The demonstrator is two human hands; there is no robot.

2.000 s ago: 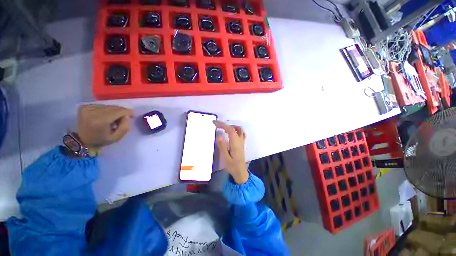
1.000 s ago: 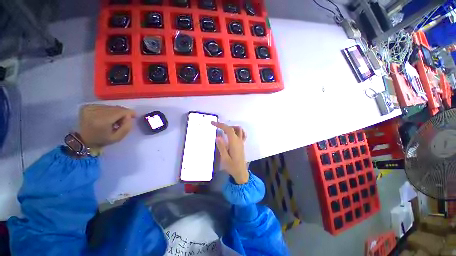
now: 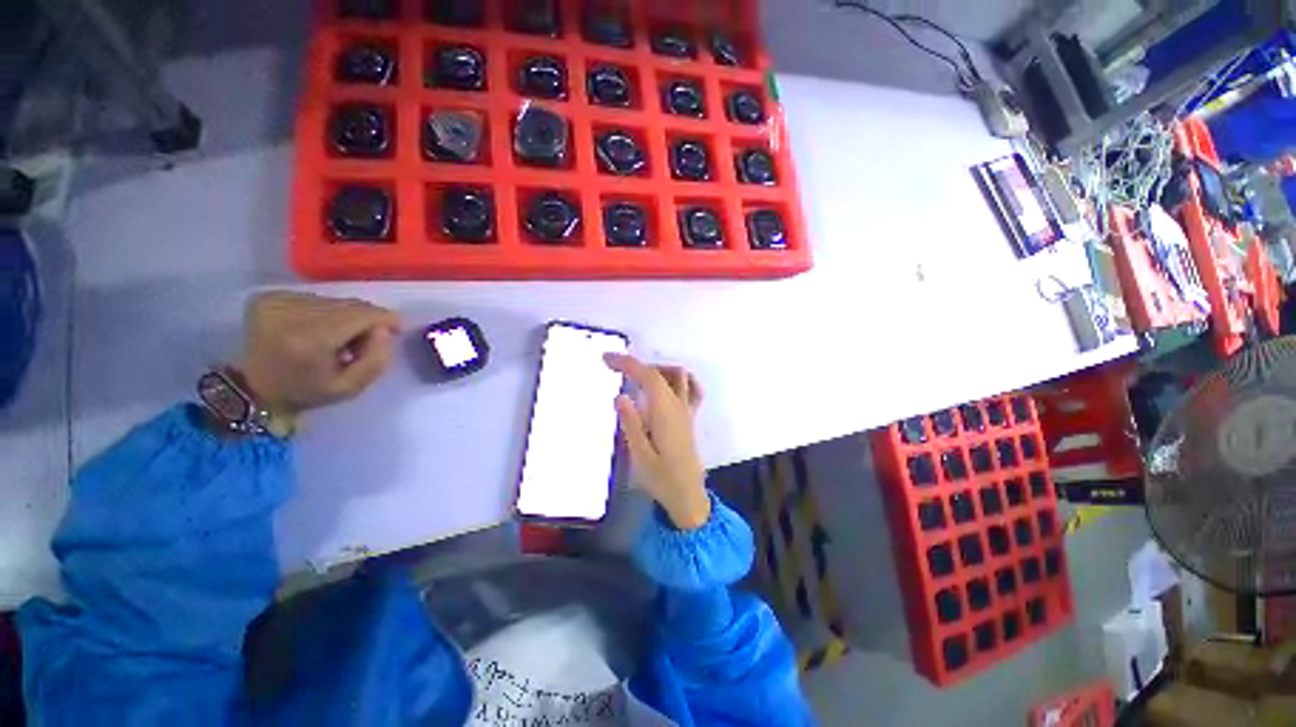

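Note:
A smartphone point(image 3: 571, 426) with a bright white screen lies on the white bench in front of me. A smartwatch point(image 3: 455, 348) without a strap lies left of it, its screen lit with a white square. My right hand point(image 3: 662, 426) is at the phone's right edge, a fingertip on the upper right of the screen, holding nothing. My left hand point(image 3: 321, 348) rests on the bench left of the watch with fingers curled, not touching it. A red compartment tray point(image 3: 554, 260) with black watches in its pockets lies beyond them.
A second red tray point(image 3: 927, 597) of watches stands lower at the right, past the bench edge. A dark framed device point(image 3: 1018, 205) and a small grey block point(image 3: 1092, 315) lie at the bench's right end. A fan point(image 3: 1225, 462) stands at the far right. Cables run along the back.
The orange button at the bottom of the phone screen is gone and the screen is plain white. The view has shifted slightly. Both hands and the watch keep their places.

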